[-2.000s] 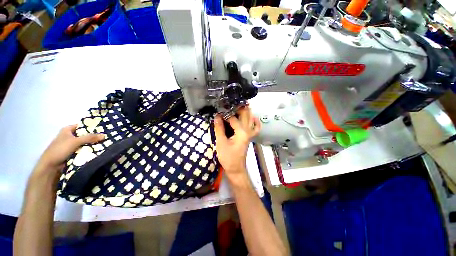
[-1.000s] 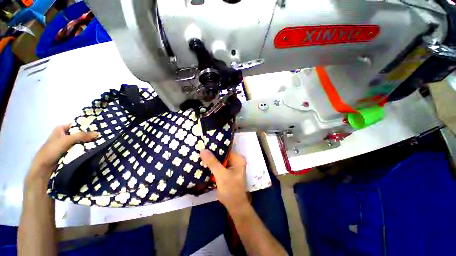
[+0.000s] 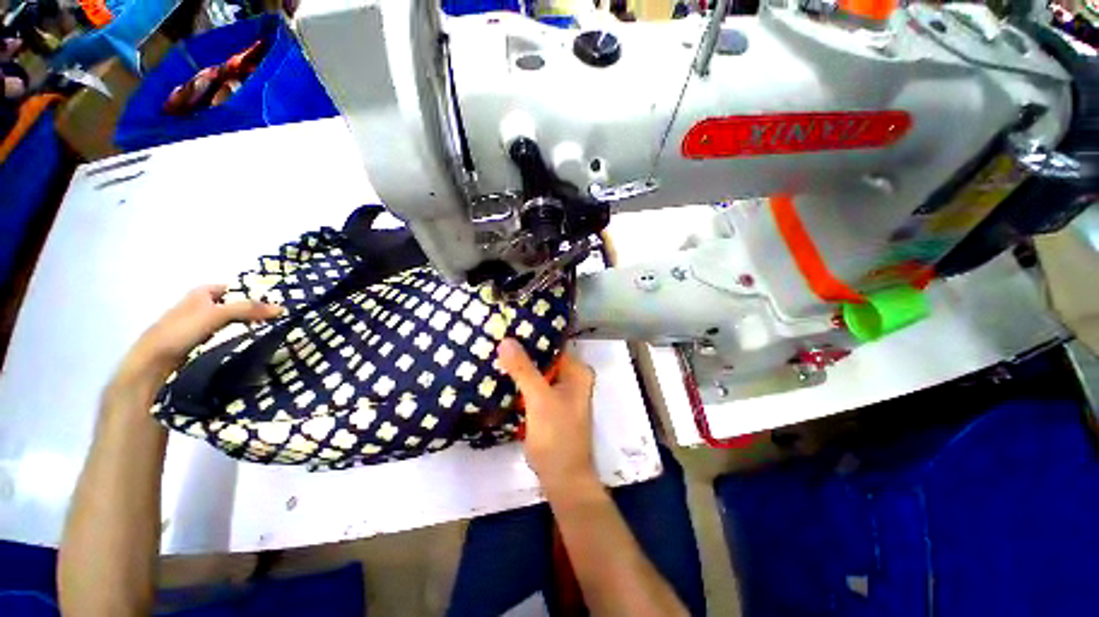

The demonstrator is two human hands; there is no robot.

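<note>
The navy bag with a cream lattice print (image 3: pixel 398 380) lies on the white table, its right end at the presser foot area (image 3: pixel 530 268) of the pale grey sewing machine (image 3: pixel 603 133). A black strap (image 3: pixel 229 362) runs across the bag. A little orange-red lining shows by my right hand. My left hand (image 3: pixel 187 331) grips the bag's left edge, fingers on top. My right hand (image 3: pixel 554 410) holds the bag's right edge just in front of the machine arm, thumb on the print. The needle cannot be made out.
The white table (image 3: pixel 72 398) surrounds the machine arm. An orange band (image 3: pixel 810 251) and a green tube (image 3: pixel 888 313) are on the machine column. A blue bin (image 3: pixel 283 90) stands behind the table; blue material (image 3: pixel 964 506) lies below right. A red rod (image 3: pixel 697 404) hangs at the table gap.
My right hand has moved from beside the presser foot down to the bag's right edge. The bag's far left edge has shifted slightly right with my left hand. The camera view has also shifted.
</note>
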